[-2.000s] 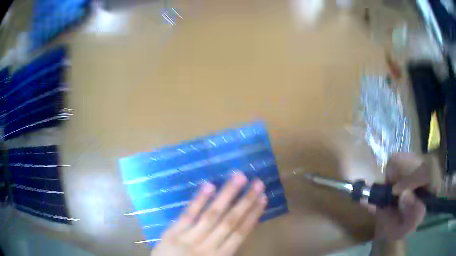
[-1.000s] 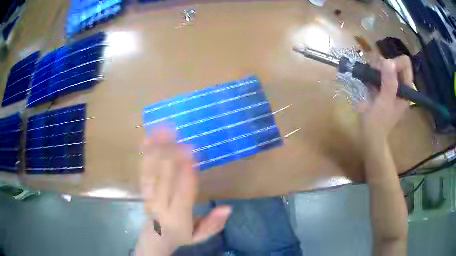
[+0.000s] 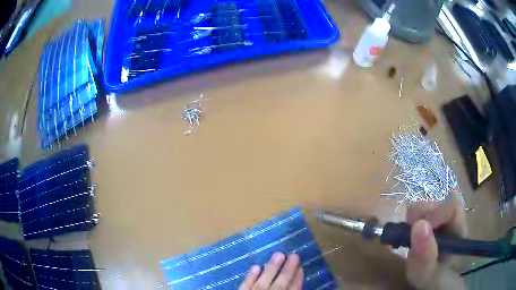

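Note:
The joined solar cell piece lies on the tan tabletop at the lower middle, cut off by the bottom edge, with pale busbars across it. My left hand lies with its fingertips on the cell; the rest of the hand is out of the picture. My right hand is closed around the black handle of the soldering iron. The iron's tip points left, just beyond the cell's upper right corner. A pile of thin silver tabbing ribbon lies above my right hand.
A blue parts tray with dark cell pieces stands at the back. A light blue cell stack is beside it. Dark cell assemblies lie at left. A white bottle, a black stand with yellow sponge and ribbon scraps also show.
The view has shifted so the tray and bottle show. My left hand, blurred above the cell's lower left one second ago, now rests on the cell. The iron's tip has come closer to the cell.

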